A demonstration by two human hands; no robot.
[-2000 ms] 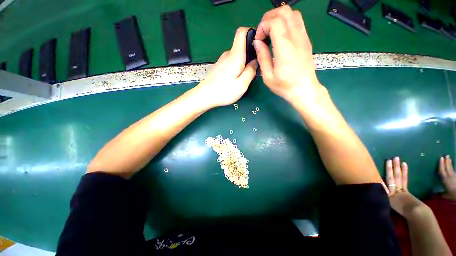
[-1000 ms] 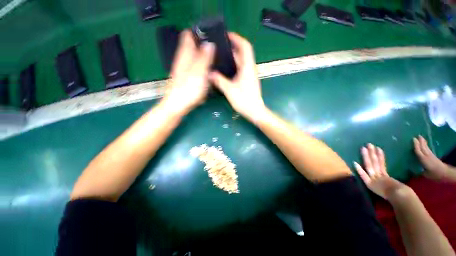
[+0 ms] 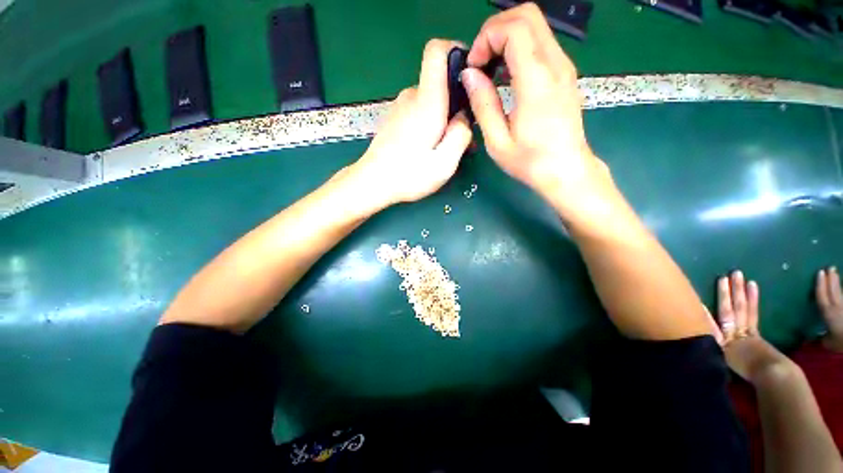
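Observation:
My left hand [image 3: 416,139] grips a black device [image 3: 456,81] held on edge above the pale rail. My right hand [image 3: 525,97] is at the device's upper end, thumb and forefinger pinched together against it; whether a ring is between the fingertips is too small to tell. A pile of tiny pale gold rings [image 3: 431,294] lies on the glossy green bench below my hands, with several single rings scattered around it. The far side of the held device is hidden by my fingers.
Several black devices [image 3: 296,60] lie on the green belt beyond the speckled rail [image 3: 250,135]. A grey metal post [image 3: 42,159] meets the rail at the left. Another person's hands [image 3: 738,305] rest on the bench at the right.
One second ago both hands held a device lower-left with its flat face showing; now a device is on edge, further right, with my right fingers pinched at it. Belt devices show in different positions.

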